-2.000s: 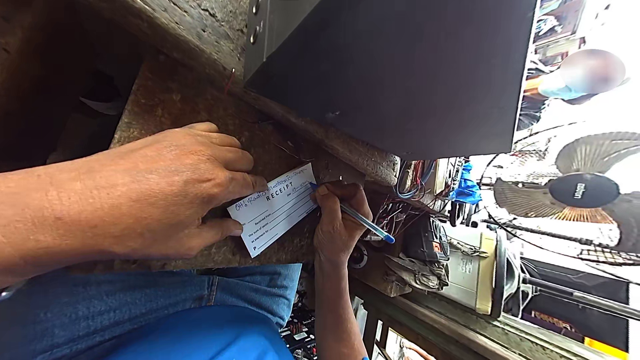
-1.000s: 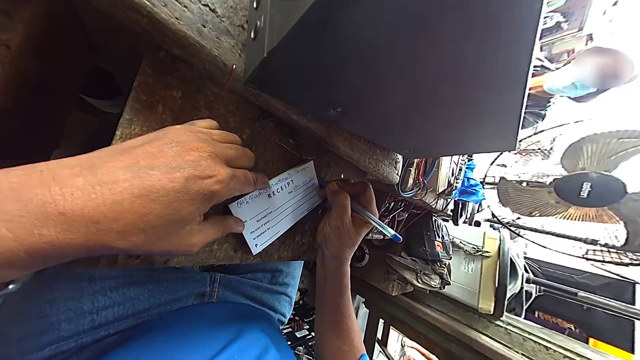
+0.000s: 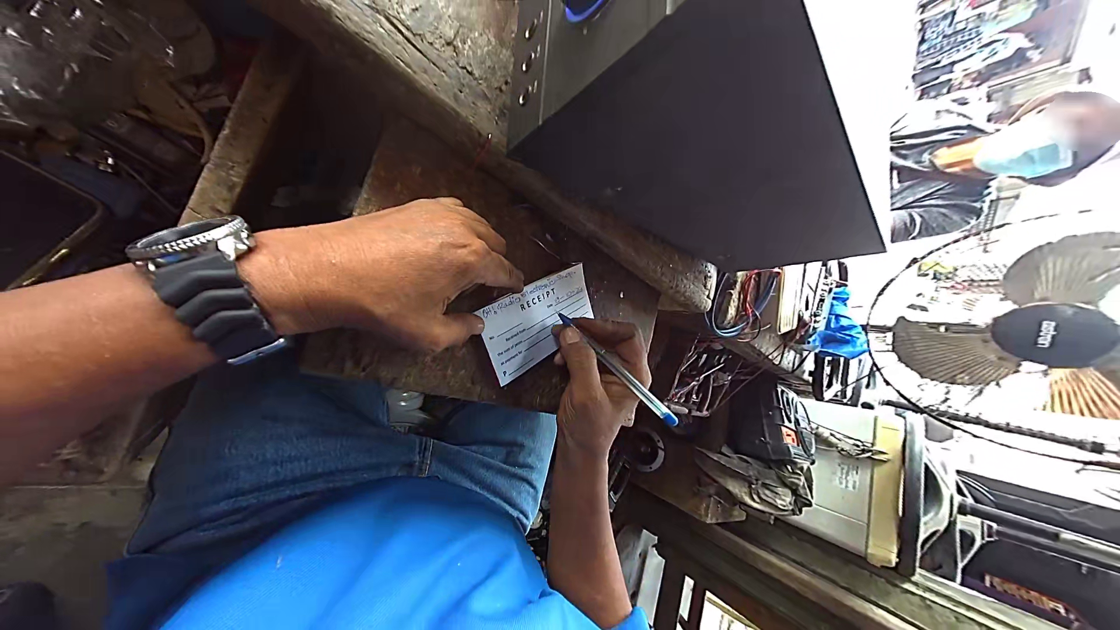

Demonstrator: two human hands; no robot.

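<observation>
A small paper receipt slip (image 3: 535,324), printed with lines and bearing handwriting, lies tilted on a worn wooden board (image 3: 420,175). My left hand (image 3: 398,273), with a black-strapped watch (image 3: 210,289) on its wrist, rests on the board; its thumb and index finger touch the slip's left and upper edges. Between the fingers of my right hand (image 3: 599,376) is a ballpoint pen (image 3: 626,376) with a clear barrel and a blue end. Its tip is at the right part of the slip, just below the upper handwriting.
A large dark box-shaped casing (image 3: 700,149) stands on a thick wooden bench edge (image 3: 612,219) beyond the slip. Wires (image 3: 744,302), a blue plastic bag (image 3: 840,328) and an electric fan (image 3: 1050,337) are at the right. A person (image 3: 980,166) is at the upper right.
The pen tip has moved from the upper right handwriting to lower on the slip, with my right hand. More handwriting shows near the slip's right edge. The view has shifted, bringing my watch into sight.
</observation>
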